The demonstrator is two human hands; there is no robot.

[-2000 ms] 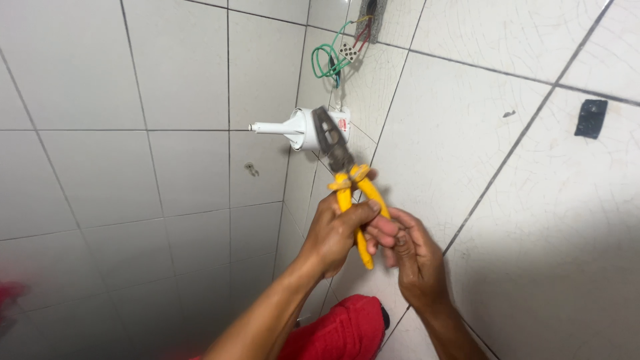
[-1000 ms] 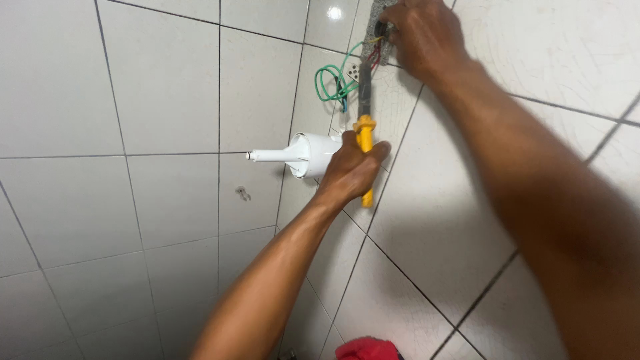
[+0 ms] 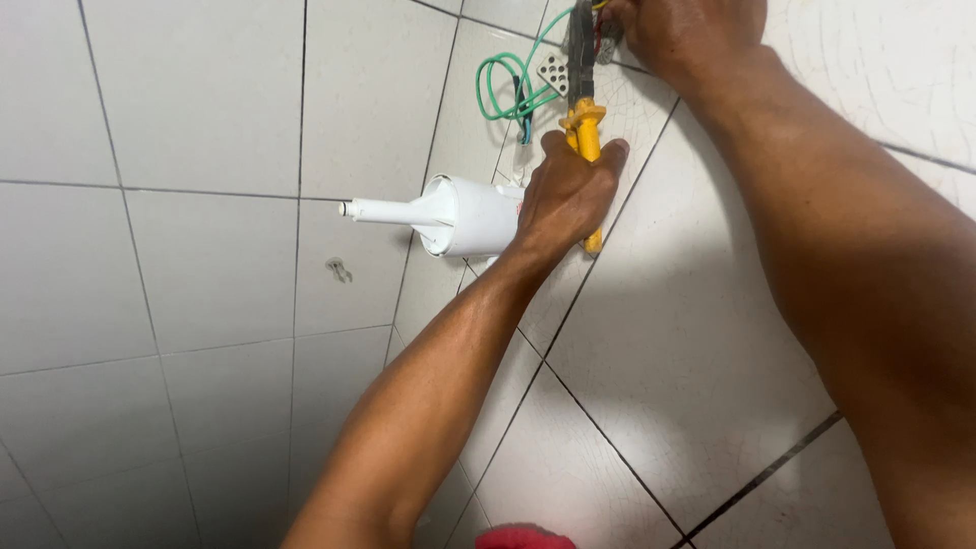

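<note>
My left hand (image 3: 568, 187) is closed around the yellow handles of combination pliers (image 3: 582, 114), whose dark jaws point up toward the wall opening at the top edge. Beside the jaws, my right hand (image 3: 690, 34) is at a yellow wire (image 3: 601, 4) and a red wire (image 3: 598, 38); its fingertips are partly cut off by the frame, and their hold is unclear. A looped green wire (image 3: 488, 91) hangs left of the pliers, near a small white perforated block (image 3: 554, 74). Below the wires, a white electric shower unit (image 3: 480, 217) with a spout sits against the wall, partly behind my left hand.
Tiled walls (image 3: 221, 267) meet in a corner behind the shower unit. A small clip-like fitting (image 3: 338, 269) is on the left wall. Dark-and-teal wire ends (image 3: 524, 122) hang above the unit. Red cloth (image 3: 524, 537) shows at the bottom edge.
Two seconds ago both hands were low, with the pliers in front of the shower unit. The pliers and both hands have since moved up to the wires; my right hand left the pliers' handles.
</note>
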